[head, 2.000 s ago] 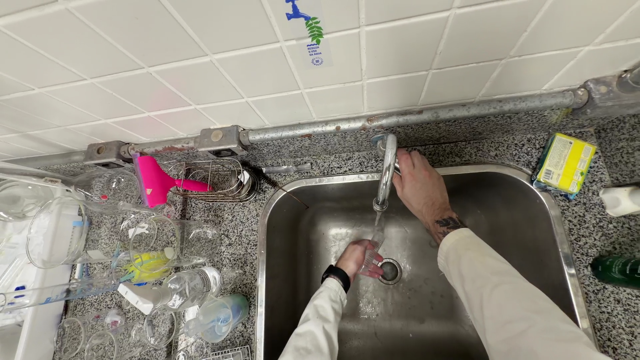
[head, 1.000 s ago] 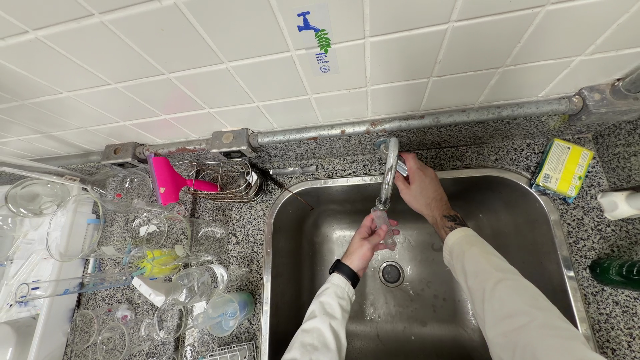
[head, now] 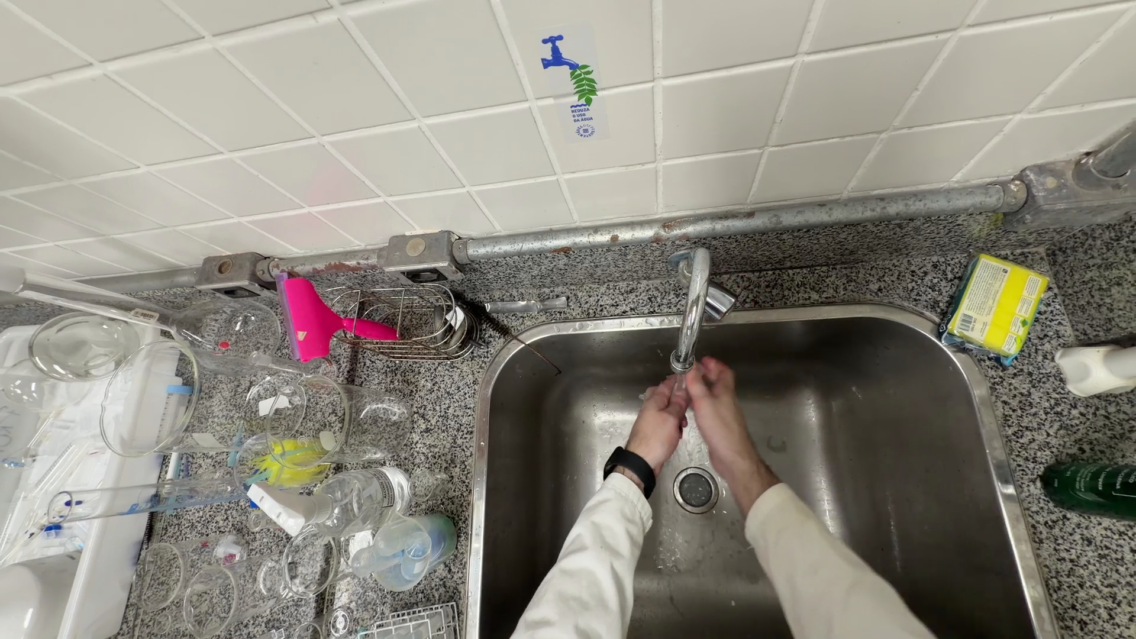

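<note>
Under the spout of the chrome faucet (head: 694, 311), my left hand (head: 658, 426) holds a small clear vessel (head: 679, 387), mostly hidden by the fingers. My right hand (head: 717, 410) is close beside it, its fingertips at the vessel and just below the spout; whether they grip it cannot be told. Both hands are over the stainless steel sink (head: 852, 426), above and to either side of its drain (head: 696, 490). Water drops lie on the basin floor.
Left of the sink stand glass beakers (head: 151, 399), a plastic wash bottle (head: 355, 497) and a pink squeegee (head: 311, 319) by a wire basket (head: 399, 324). A yellow sponge pack (head: 994, 306) and a green bottle (head: 1092, 488) lie on the right.
My right hand has left the faucet's handle and come down beside my left hand. The left hand, lower in the sink two seconds ago, has risen to the spout.
</note>
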